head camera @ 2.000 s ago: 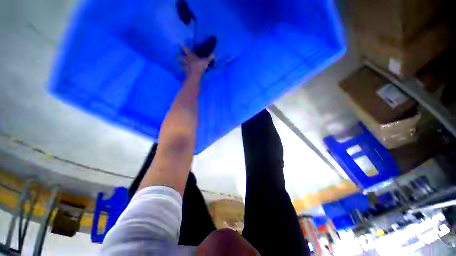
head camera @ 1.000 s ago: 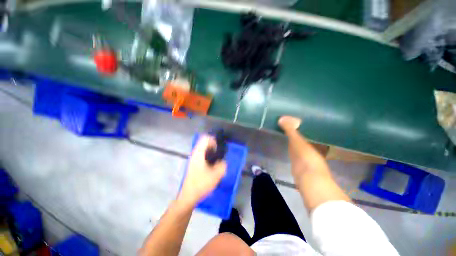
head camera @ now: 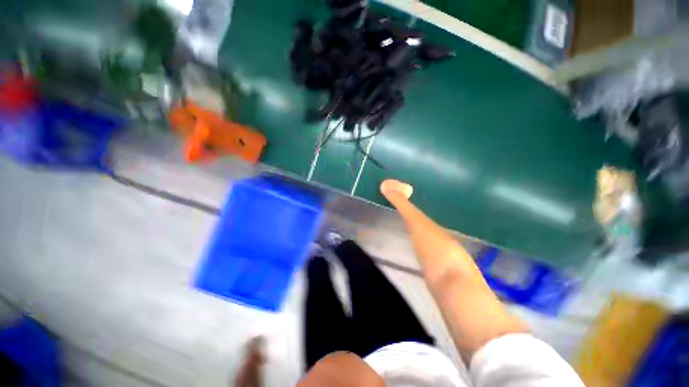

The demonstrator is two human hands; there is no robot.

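Observation:
A tangled heap of black corded parts [head camera: 363,72] lies on the green-topped bench [head camera: 468,143], with thin leads hanging towards me. My right hand [head camera: 396,189] is at the bench's front edge, below and right of the heap. Its fingers are too blurred to read. My left hand [head camera: 254,361] is a small blur at the bottom, away from the bench; its fingers and anything in it cannot be made out. A blue crate [head camera: 261,242] stands below the bench edge, left of my legs.
An orange fixture [head camera: 219,136] sits at the bench edge on the left, with a blurred red knob [head camera: 16,92] further left. Clear bags [head camera: 631,91] and a tan-filled bag [head camera: 616,198] are at right. Blue stools [head camera: 525,280] and a yellow-brown box [head camera: 621,336] stand below the bench.
My left hand has moved from over the crate, where it held black parts, down to the bottom edge. My right hand remains at the bench edge. The view has shifted, blurring the left side.

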